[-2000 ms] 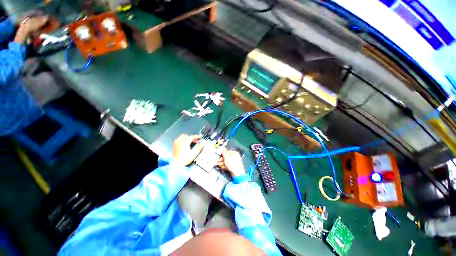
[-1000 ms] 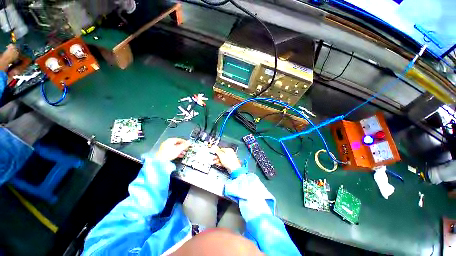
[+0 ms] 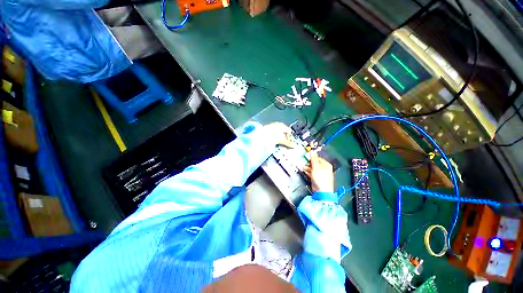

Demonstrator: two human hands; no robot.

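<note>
A circuit board lies on a pale sheet at the bench's near edge. Dark plugs and cables meet its far edge. My left hand is at the board's left side, its fingers on or at the board's edge; the sleeve and blur hide its exact grip. My right hand is at the board's right side, fingertips bent together near the plugs; whether it grips anything cannot be told. A remote control lies right of my right hand.
An oscilloscope stands at the back right. A blue cable arches over the bench. An orange box, a tape ring and a board are at right. Another board lies left. A person in blue is at upper left.
The view has swung left and tilted, so the bench appears turned and more floor shows at left. Both hands remain at the board.
</note>
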